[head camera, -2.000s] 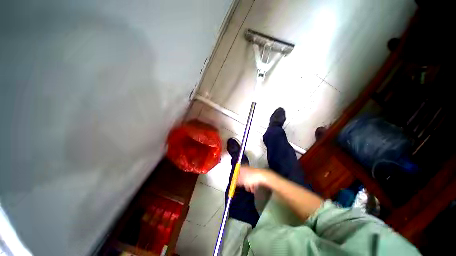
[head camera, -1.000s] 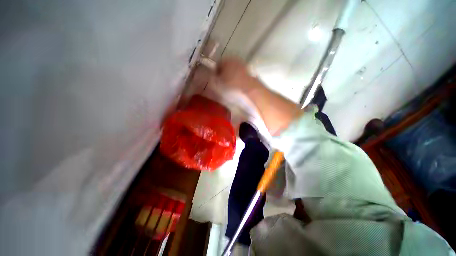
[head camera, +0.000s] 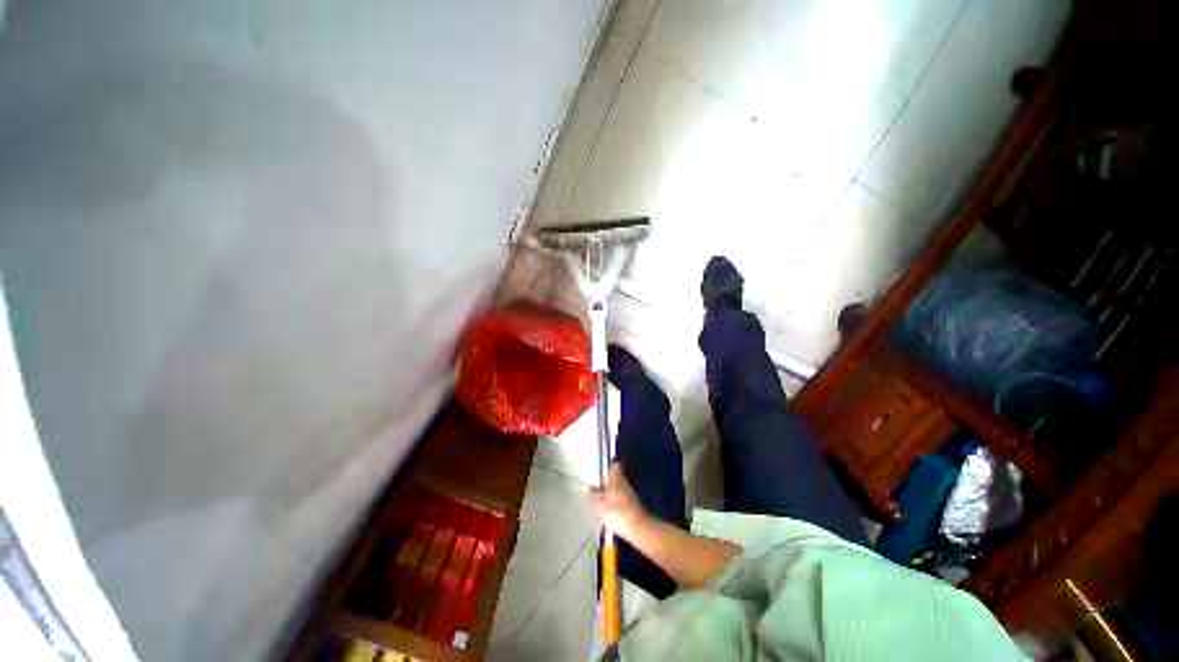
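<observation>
The mop's wide grey-white head (head camera: 595, 235) is near the wall foot, just above the red-lined bin. Its white bracket joins a thin metal pole (head camera: 603, 433) with an orange grip section, which runs down to the bottom edge. My right hand (head camera: 618, 504) is closed around the pole just above the orange part, its green sleeve coming in from the lower right. My left hand is not in view. The pale tiled floor (head camera: 724, 162) shows strong glare. My legs and dark shoes stand right of the pole, one shoe partly behind it.
The red-lined bin (head camera: 528, 371) stands against the pale wall (head camera: 323, 246). A wooden chair with a red seat (head camera: 440, 563) is below it. On the right is dark carved wooden furniture (head camera: 892, 420) holding a large bluish water jug (head camera: 996, 323) and bags.
The mop head has moved left and nearer me, beside the bin. My right hand was reaching toward the wall foot one second ago and now grips the pole.
</observation>
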